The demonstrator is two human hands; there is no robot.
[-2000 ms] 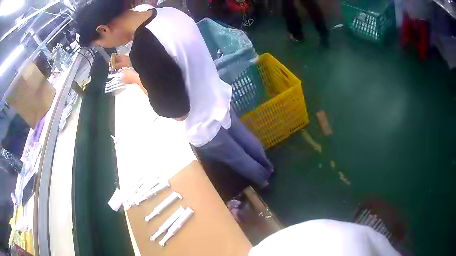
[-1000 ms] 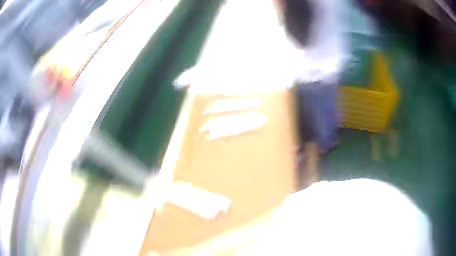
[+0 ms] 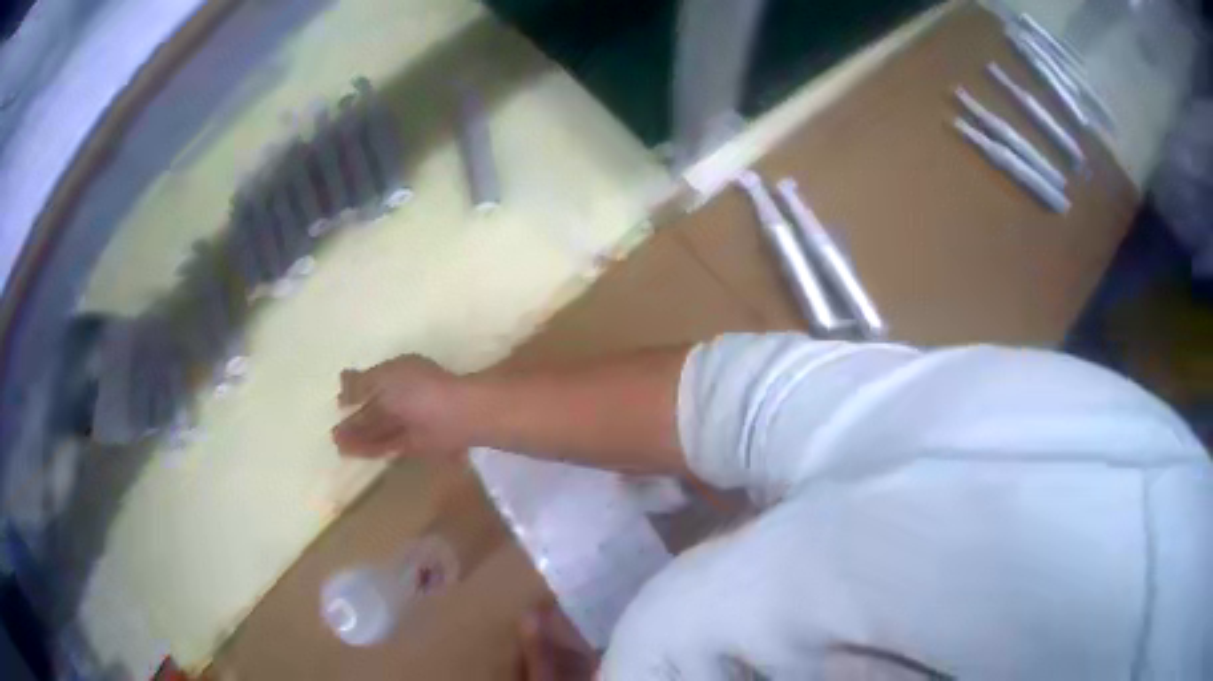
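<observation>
My right hand (image 3: 399, 406) reaches over the front edge of the cream mat (image 3: 412, 293), thumb and fingers apart, with nothing visible between them. Grey cylinders (image 3: 273, 213) lie in rows on the mat, pale round ends towards me; one cylinder (image 3: 476, 153) lies apart. Two silver devices (image 3: 831, 260) with white necks lie side by side on the cardboard beyond my forearm. A white sheet with tiny marks (image 3: 572, 532) is below my forearm. Blurred skin patches show below the sheet and under the forearm; which is my left hand, and what it holds, is unclear.
A translucent white bottle (image 3: 366, 605) with red print is on the brown cardboard (image 3: 639, 299) at the lower left. Several more devices (image 3: 1018, 153) lie at the upper right. The dark green belt (image 3: 599, 60) runs behind the bench. My white sleeve covers the lower right.
The view has swung from along the bench to the mat and cardboard in front of me. My right forearm and hand now show across the bench; the neighbouring worker and yellow crate have left view.
</observation>
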